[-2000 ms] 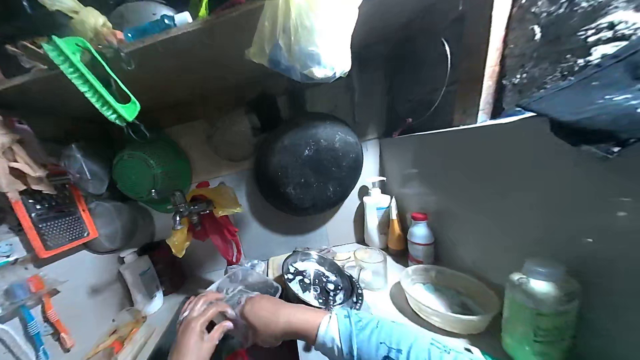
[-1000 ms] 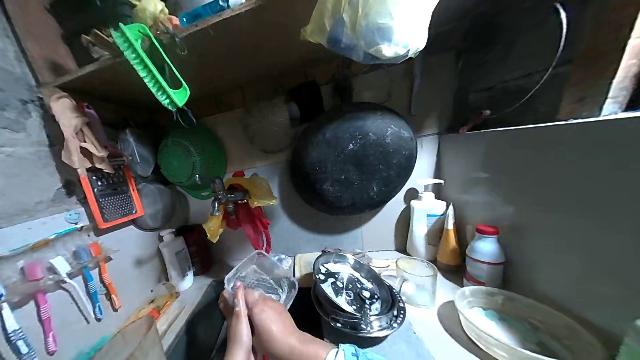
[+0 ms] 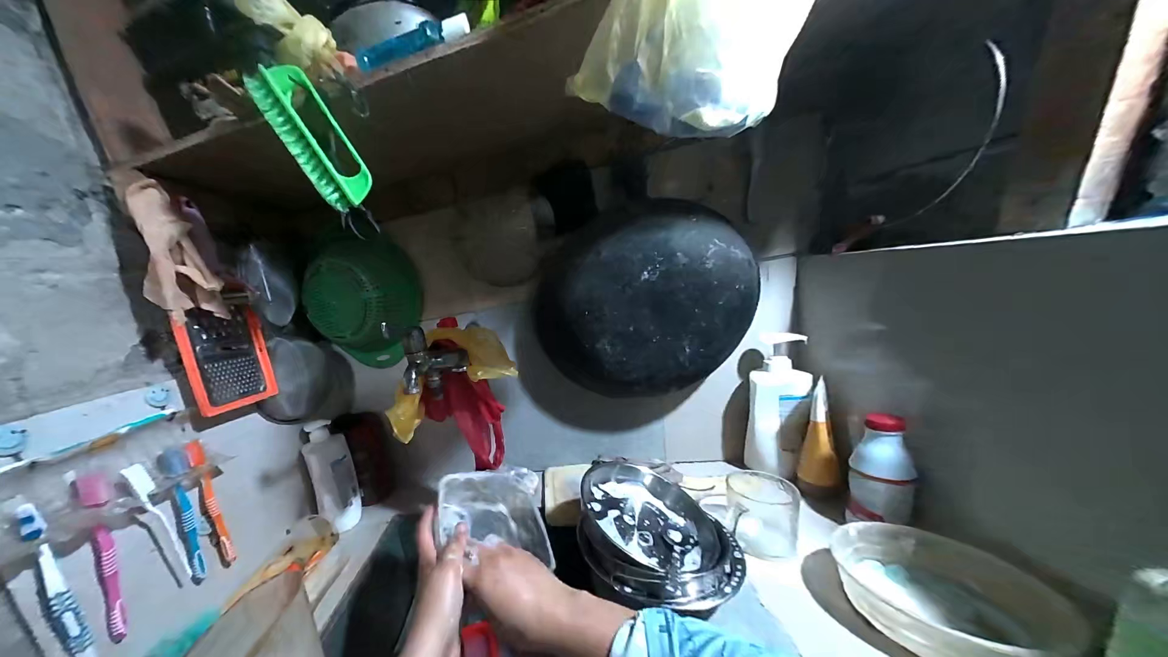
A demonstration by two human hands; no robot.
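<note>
My left hand (image 3: 442, 584) and my right hand (image 3: 525, 589) meet at the bottom centre, their fingers at the near edge of a clear plastic container (image 3: 497, 511). White suds show on the fingers. The fingers overlap, so what each one grips cannot be told. Right beside the container, soapy metal bowls (image 3: 650, 529) are stacked, the top one tilted. A glass mug (image 3: 765, 516) stands right of the stack. Below my hands, part of a red object (image 3: 479, 639) shows. The faucet (image 3: 429, 360), with yellow and red plastic bags around it, is above the container.
A translucent basin (image 3: 949, 593) sits at the right, near a pump bottle (image 3: 776, 415) and a red-capped bottle (image 3: 881, 470). A black pan (image 3: 648, 301) hangs on the wall. Toothbrushes (image 3: 105, 570) and a grater (image 3: 224, 360) hang at the left. A green brush (image 3: 310, 137) hangs from the shelf.
The view has shifted since the first frame. My hands, overlapping over the container two seconds ago, are now at its near edge, and more of the container shows.
</note>
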